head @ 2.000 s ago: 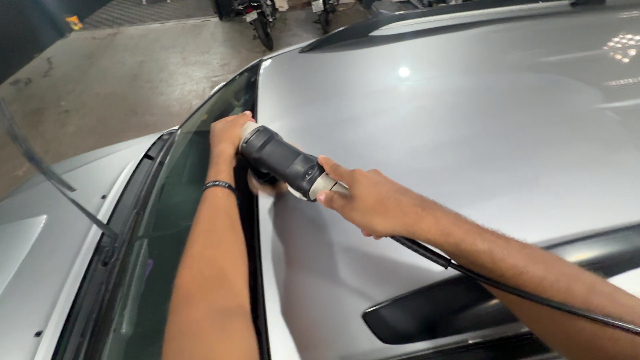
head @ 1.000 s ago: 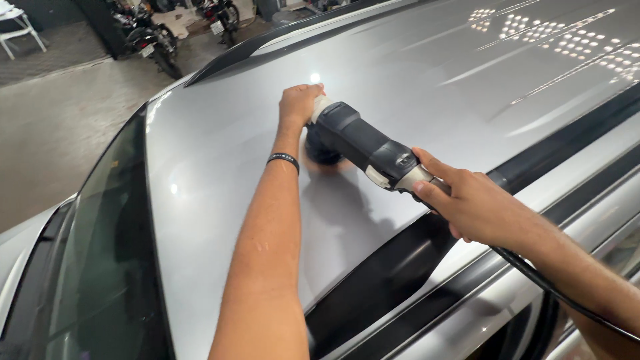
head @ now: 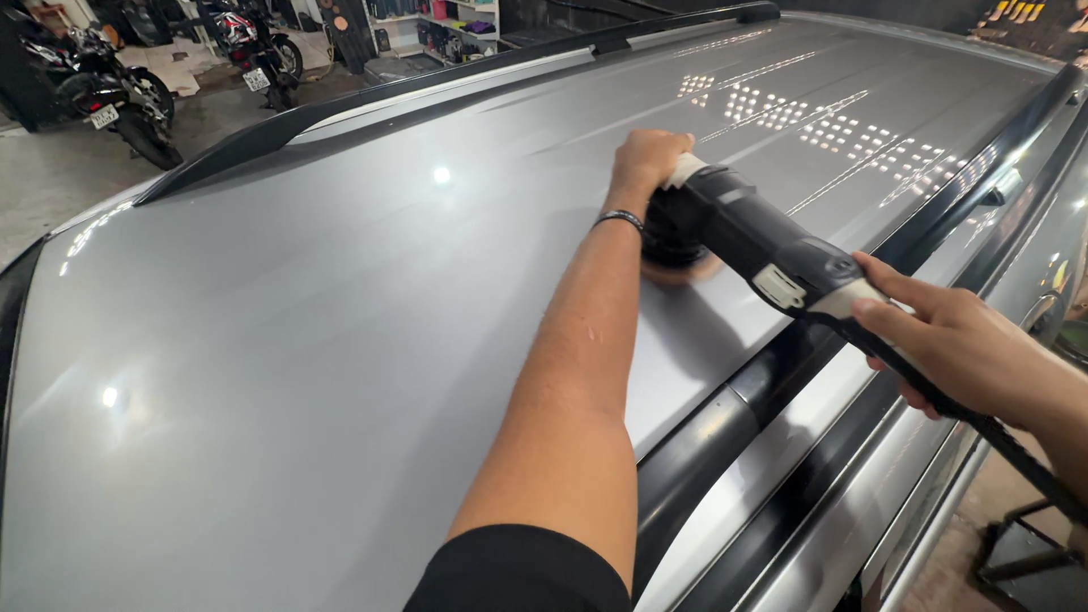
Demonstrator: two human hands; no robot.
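A black and beige rotary polisher [head: 756, 234] lies across the right part of the silver car roof [head: 340, 340]. My left hand [head: 648, 161] is closed on the polisher's head end, with a dark bracelet on the wrist. The rear handle is in my right hand [head: 943, 331], from which a black cord [head: 1020, 459] runs to the lower right. Under the head, the polishing pad [head: 680, 270] is blurred and rests on the roof paint, partly hidden by my left wrist. The near roof rail [head: 714, 450] passes below the tool body.
The far roof rail [head: 255, 144] runs along the opposite roof edge. Beyond the car stand a black motorcycle [head: 119, 93], a second motorcycle [head: 255, 51] and shelves [head: 442, 30] with goods. A dark stand [head: 1033, 552] is on the floor at the lower right.
Both hands and the polisher have moved from beside the windshield edge back along the roof, away from the windshield. The view has shifted with them.
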